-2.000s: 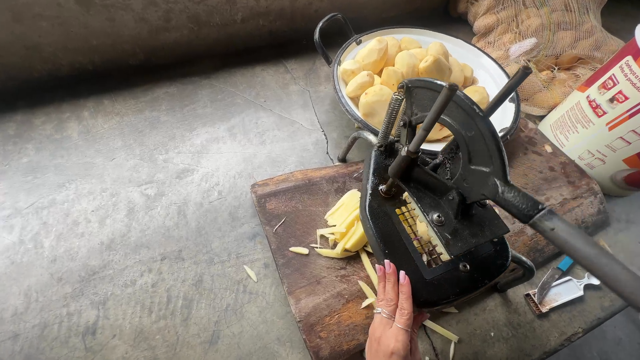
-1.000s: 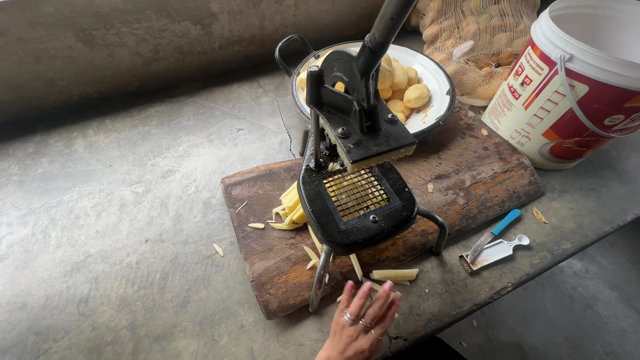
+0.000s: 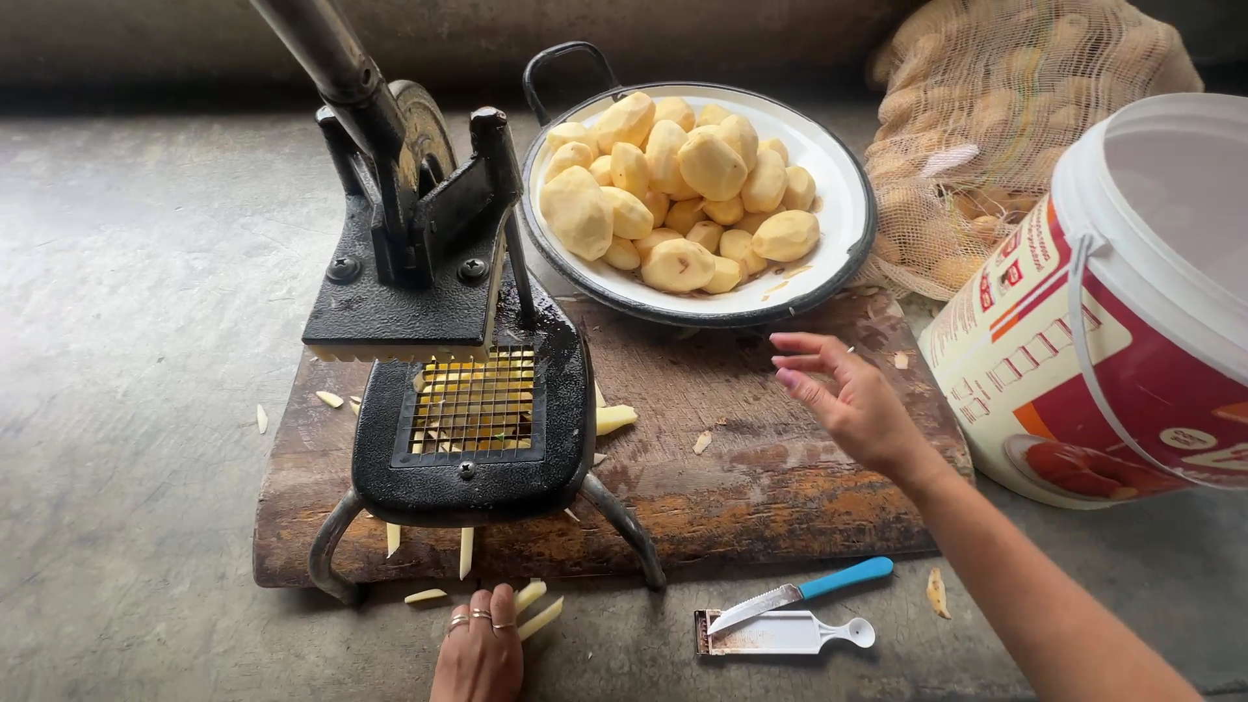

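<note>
A black cast-metal French fry cutter point(image 3: 468, 487) stands on a thick wooden board point(image 3: 741, 507), its lever raised and its pusher block above the blade grid point(image 3: 473, 405). At the counter's front, my left hand point(image 3: 480, 643) has curled fingers beside cut potato sticks point(image 3: 541, 618); whether it holds any I cannot tell. My right hand point(image 3: 848, 400) reaches over the board with fingers apart, holding nothing, just below the rim of a white enamel pan point(image 3: 838, 224). Peeled potatoes point(image 3: 712, 166) fill much of that pan. More cut sticks lie under and around the cutter.
A large plastic bucket point(image 3: 1033, 390) stands at the right, before a mesh sack of unpeeled potatoes point(image 3: 994, 127). A blue-handled serrated knife point(image 3: 843, 578) rests across a white peeler point(image 3: 770, 634) on the concrete counter point(image 3: 146, 390).
The cutter's lever, low at the right two seconds ago, is now raised, and the blade grid is uncovered. My right hand has come into view. The view has shifted closer to the pan.
</note>
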